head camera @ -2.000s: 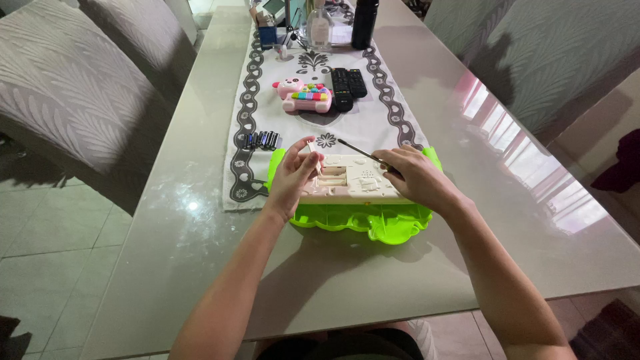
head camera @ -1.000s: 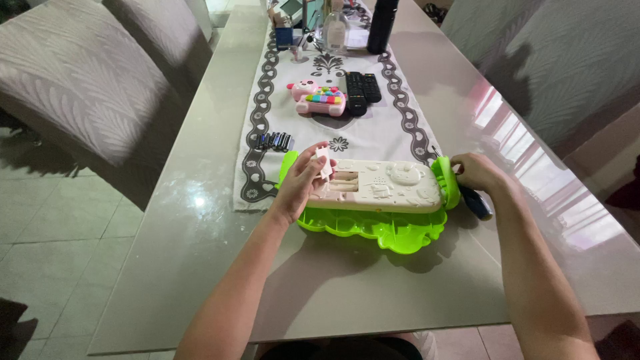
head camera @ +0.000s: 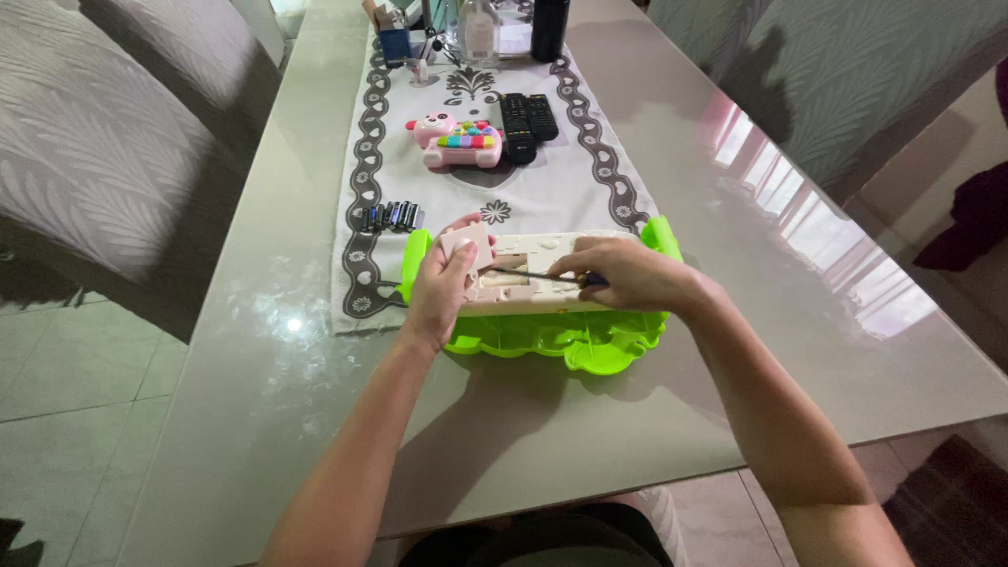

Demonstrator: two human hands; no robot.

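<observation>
A toy with a cream plastic underside (head camera: 551,295) and a bright green plastic body (head camera: 520,335) lies face down near me. My left hand (head camera: 446,283) holds a small pale battery cover (head camera: 466,242) above the toy's left part. In my right hand (head camera: 630,274) is a screwdriver (head camera: 543,276), its dark handle mostly hidden by the fingers. The shaft points left across the uncovered battery compartment (head camera: 512,270), its tip close to the left hand. Several batteries (head camera: 391,216) lie side by side on the table runner, beyond the toy to the left.
A pink animal-shaped toy (head camera: 461,142) with coloured keys lies on the patterned runner (head camera: 551,189), beside two black remote controls (head camera: 517,126). Farther back stand a clear bottle (head camera: 479,35), a dark bottle (head camera: 549,30) and a blue container (head camera: 394,46). Upholstered chairs flank the table.
My right hand was at the toy's right end a second ago, with the screwdriver's handle near it on the table; now it holds the screwdriver over the compartment. The left hand still holds the cover.
</observation>
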